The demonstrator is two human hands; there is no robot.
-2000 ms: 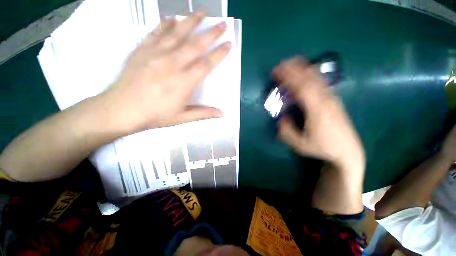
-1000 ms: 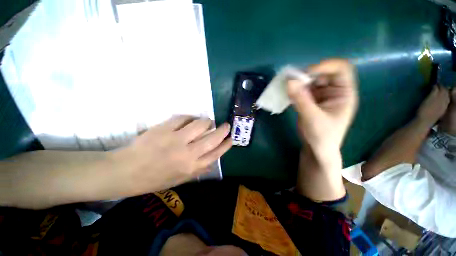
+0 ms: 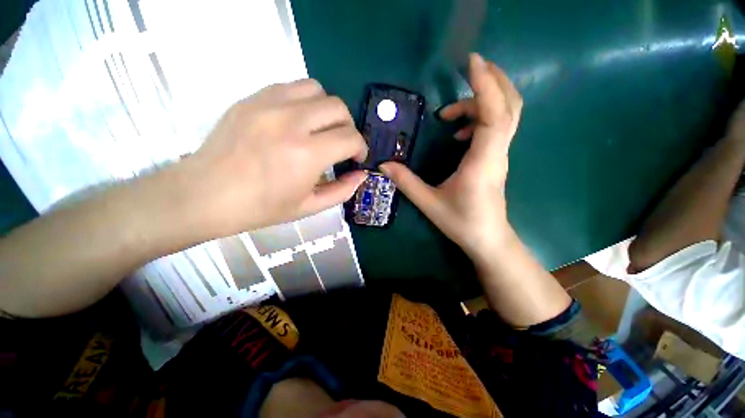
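Observation:
An open black phone body point(image 3: 390, 131) lies upright in the view on the green bench, just right of the white sticker sheets point(image 3: 208, 49). It has a pale round disc at its upper end and a blue-violet patterned board point(image 3: 375, 200) at its lower end. My left hand point(image 3: 282, 155) reaches over the sheets, its fingertips at the phone's left edge by the middle. My right hand point(image 3: 474, 167) has its thumb on the phone's middle and its fingers spread above the bench. Whether either hand pinches a small part cannot be told. Grey stickers point(image 3: 294, 273) show on the sheets.
The green bench point(image 3: 572, 155) extends right. Another person's arm and white sleeve point(image 3: 686, 277) are at the right edge. A yellow item point(image 3: 724, 41) lies at the upper right. A blue object point(image 3: 627, 377) and cardboard point(image 3: 688, 357) show below the bench at the lower right.
The pale piece in my right hand is no longer seen. My right hand has moved left, its thumb now on the phone. My left hand has moved up to the phone's middle.

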